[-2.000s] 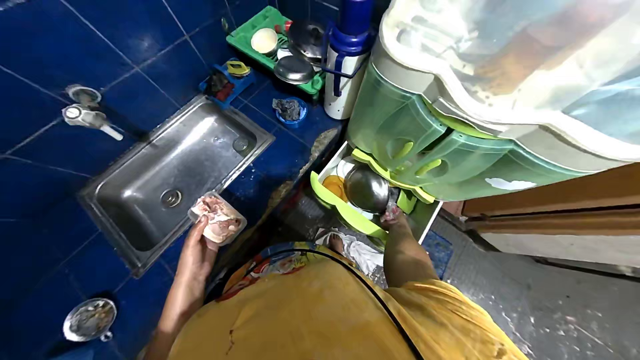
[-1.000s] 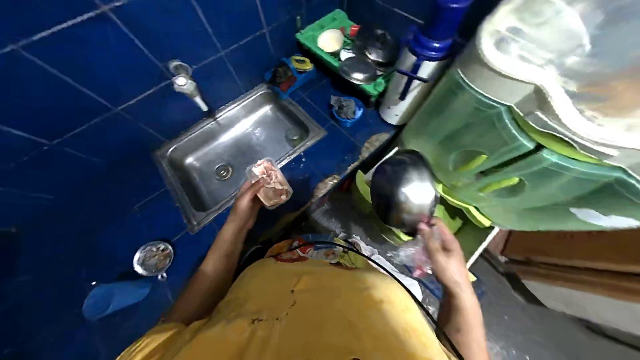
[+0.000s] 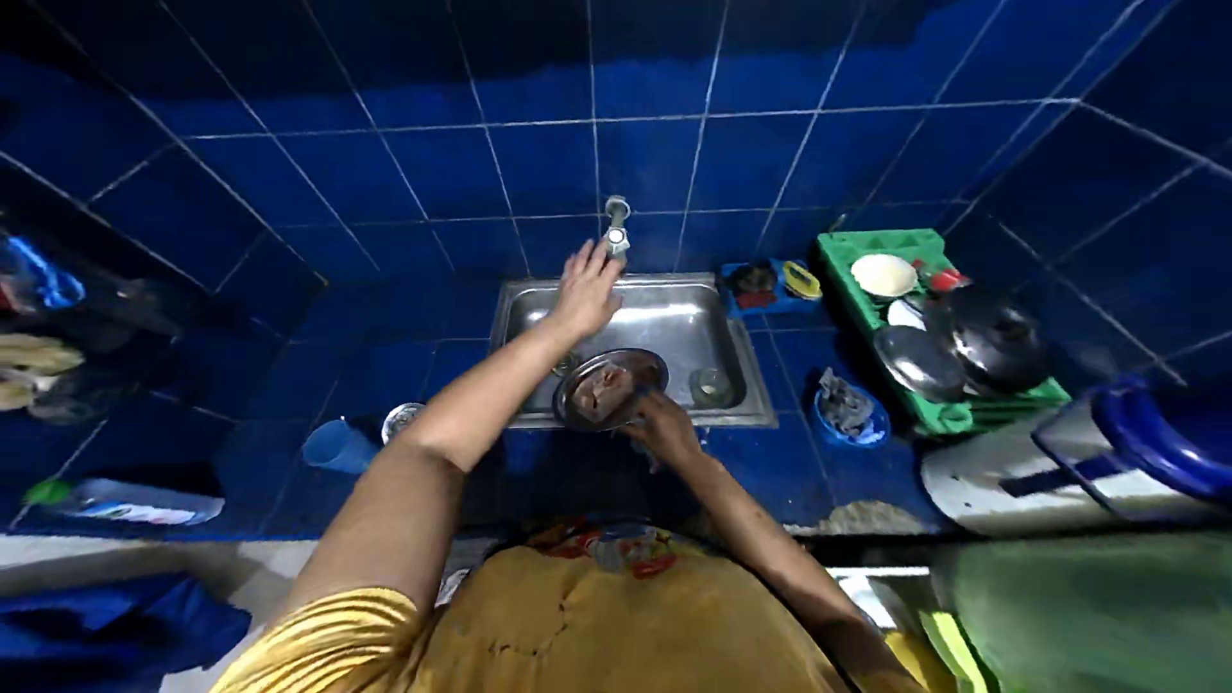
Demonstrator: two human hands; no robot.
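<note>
Over the front of the steel sink (image 3: 674,332), my right hand (image 3: 664,423) grips the near right rim of a round metal bowl (image 3: 566,409). Inside the bowl lies pale pink raw meat (image 3: 604,387); whether its clear tray is still around it, I cannot tell. My left hand (image 3: 589,289) reaches over the sink's back edge with fingers spread, its fingertips at or just below the wall faucet (image 3: 617,237). Contact with the faucet is unclear. No running water is visible.
Right of the sink are a blue tray with scrubbers (image 3: 770,289), a small blue basket (image 3: 849,409), a green rack (image 3: 948,409) with bowls and pots, and a large white-and-blue flask (image 3: 1020,472). To the left stand a blue cup (image 3: 339,447) and a plastic bottle (image 3: 144,502).
The view has swung to face the sink. The metal bowl has moved from the drawer side to over the sink, and the meat from my left hand into it. My left hand is now at the faucet.
</note>
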